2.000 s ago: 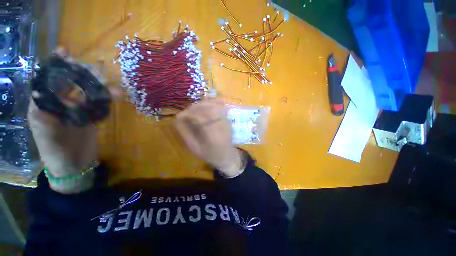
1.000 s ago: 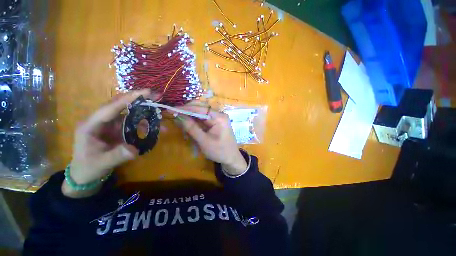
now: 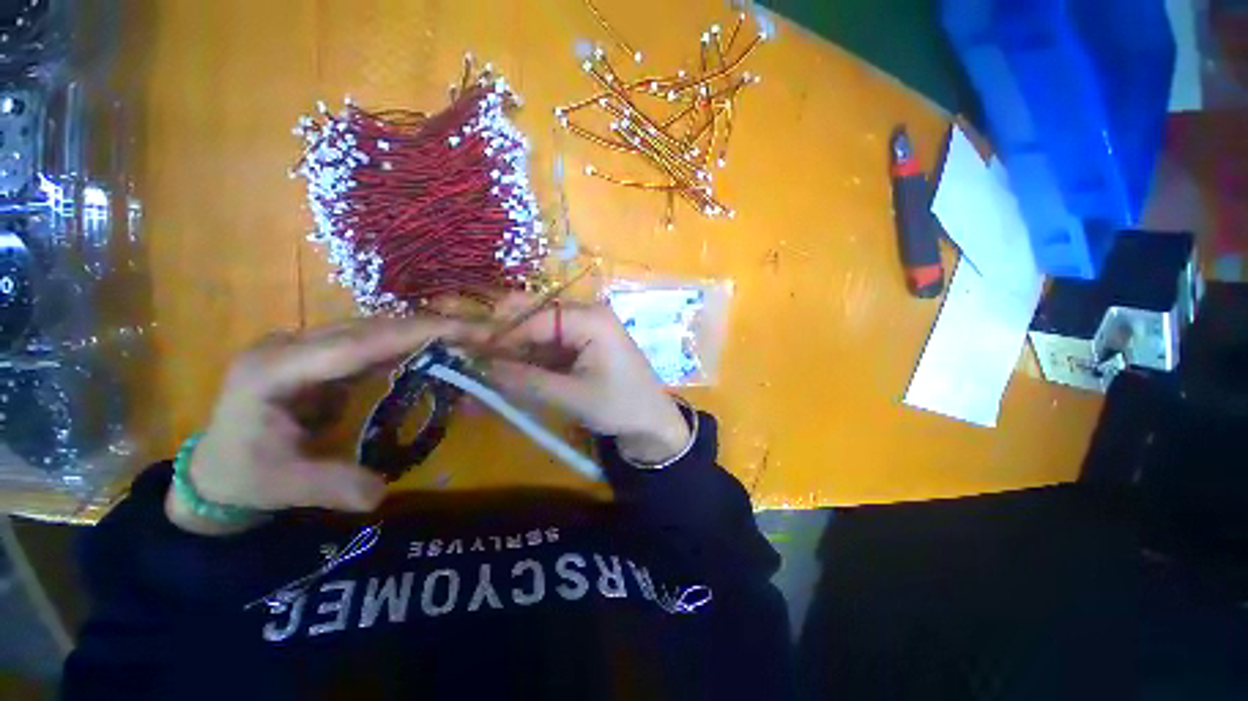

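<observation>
My left hand (image 3: 294,418) holds a black ring board (image 3: 398,427), tilted, above the front of the bench. A white flat strip (image 3: 513,415) sticks out from the ring's upper edge down to the right. My right hand (image 3: 582,370) is at the ring's upper right edge, fingers together, with a thin yellow-brown lead (image 3: 539,304) at its fingertips. The lead's other end is hidden by the fingers. The red-and-black lead bundle (image 3: 424,199) lies just beyond the hands. Loose yellow-brown leads (image 3: 664,123) lie to its right.
Clear blister trays (image 3: 69,315) with black rings stand at the left. A small clear bag (image 3: 667,329) lies right of my right hand. Further right are a red-and-black knife (image 3: 914,219), white paper (image 3: 975,342), a blue bin (image 3: 1061,123) and a black-and-white box (image 3: 1115,308).
My left hand brought the ring from the left to the middle. The ring then moved slightly nearer to me, and the strip now slants down to the right. My right fingers moved in to the ring's edge.
</observation>
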